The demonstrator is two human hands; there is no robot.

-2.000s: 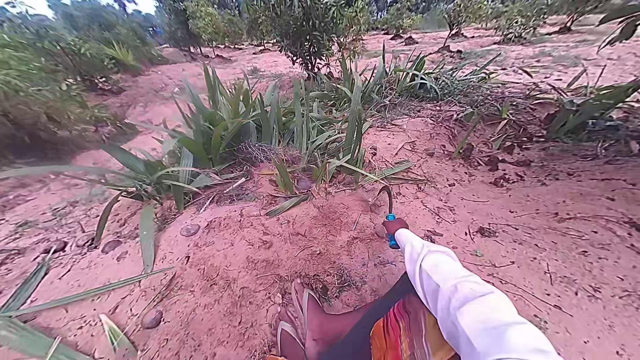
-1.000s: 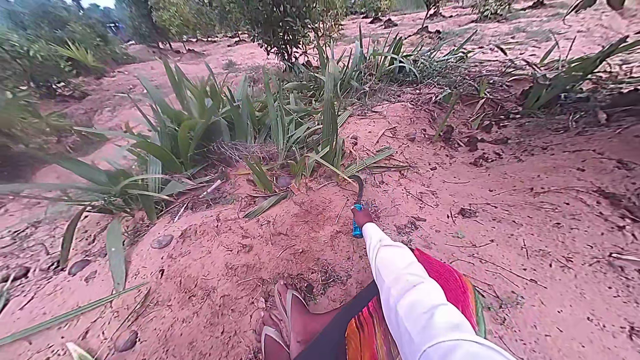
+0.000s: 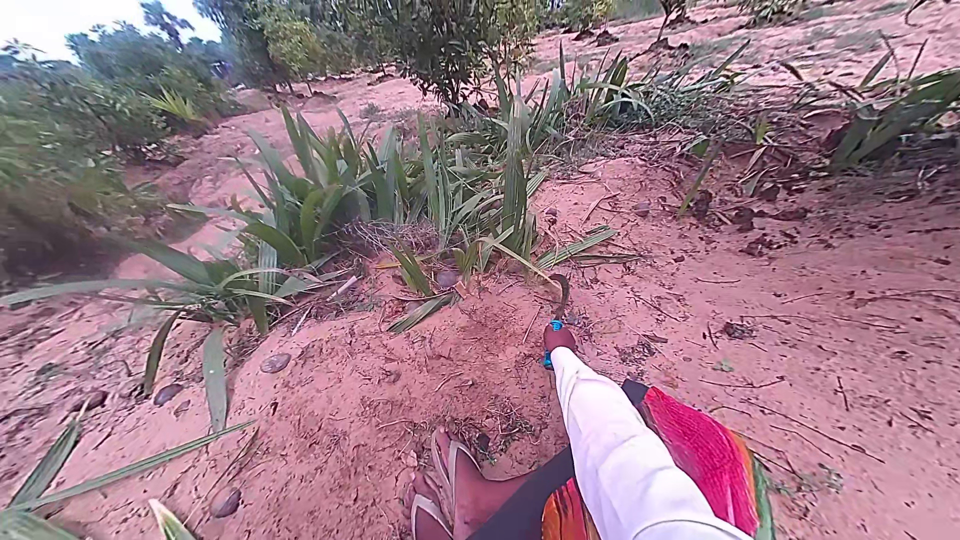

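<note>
My right hand [image 3: 559, 339], at the end of a white sleeve, is closed around the blue handle of a sickle [image 3: 562, 291]. The curved dark blade points up and away from me, its tip at the end of a thin pale leaf at the edge of a clump of long-leaved green seedlings [image 3: 382, 187]. A cut-looking green leaf [image 3: 577, 246] lies on the soil just beyond the blade. A round brown nut or stone [image 3: 447, 279] sits at the base of the clump. My left hand is not in view.
My feet in sandals [image 3: 454, 472] stand on reddish sandy soil [image 3: 352, 405]. Loose long leaves [image 3: 142, 465] lie at the lower left, near several round brown nuts or stones [image 3: 225, 501]. A leafy bush [image 3: 450, 52] stands behind the clump, and more plants grow at the right.
My right hand with the sickle has moved left, closer to the clump's near edge. More of the colourful cloth over my lap shows than two seconds ago.
</note>
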